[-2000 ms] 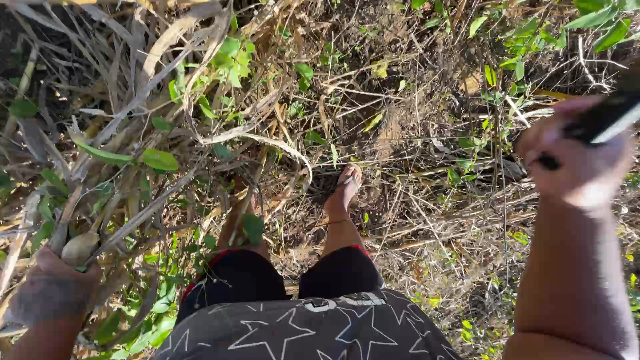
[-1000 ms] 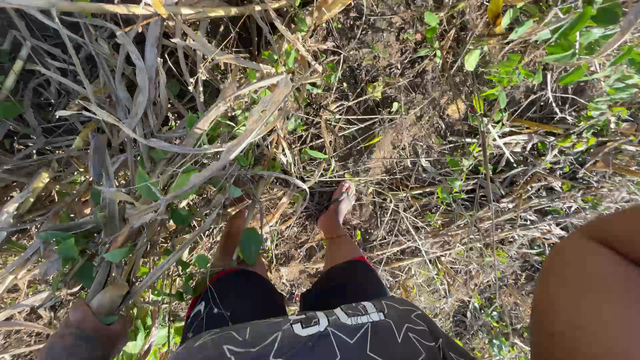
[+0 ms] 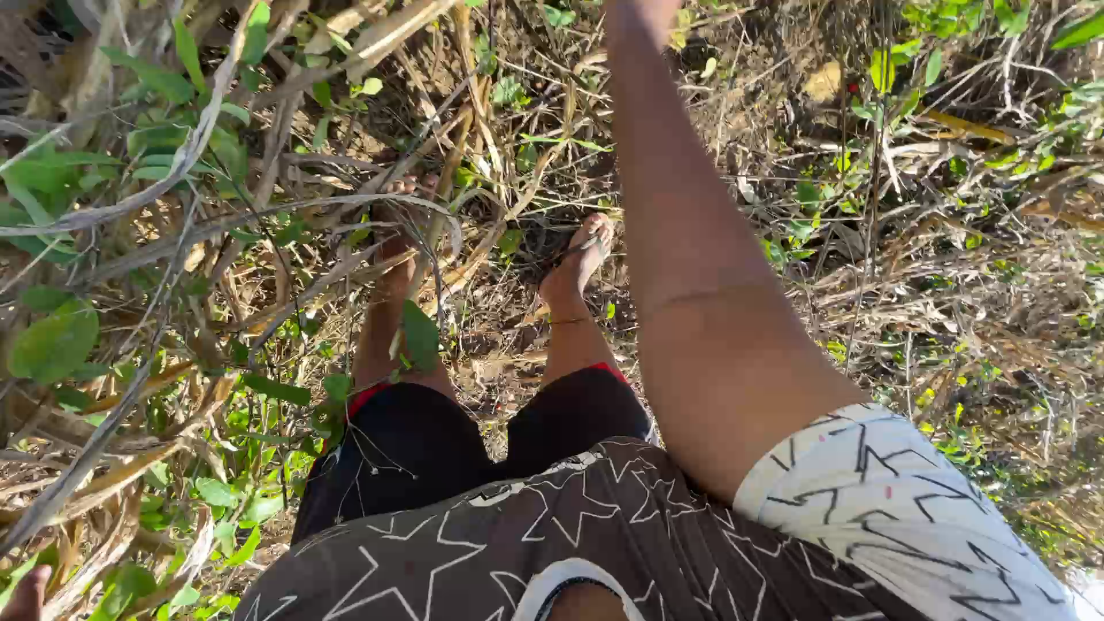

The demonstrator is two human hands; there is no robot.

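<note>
My right forearm reaches up across the middle of the view, and only the blurred base of my right hand (image 3: 655, 15) shows at the top edge. Its fingers and anything in them are out of frame. At the bottom left corner, a small part of my left hand (image 3: 28, 595) shows beside green leaves; its grip is hidden. Dry stalks and long dead leaves (image 3: 379, 43) lie tangled on the left, nearest to both hands. A curved dry vine (image 3: 194, 151) crosses them, with broad green leaves (image 3: 56, 341) among them.
My feet, one of them the sandalled foot (image 3: 586, 254), stand on ground with dry litter (image 3: 509, 379). A thin upright stem (image 3: 875, 172) rises at the right, near low green plants (image 3: 806, 211). Dry straw (image 3: 966, 302) covers the right side.
My right arm has swung from the right side to the upper middle; the dark tool seen in that hand earliest is out of view. My left hand has slipped mostly out at the bottom left.
</note>
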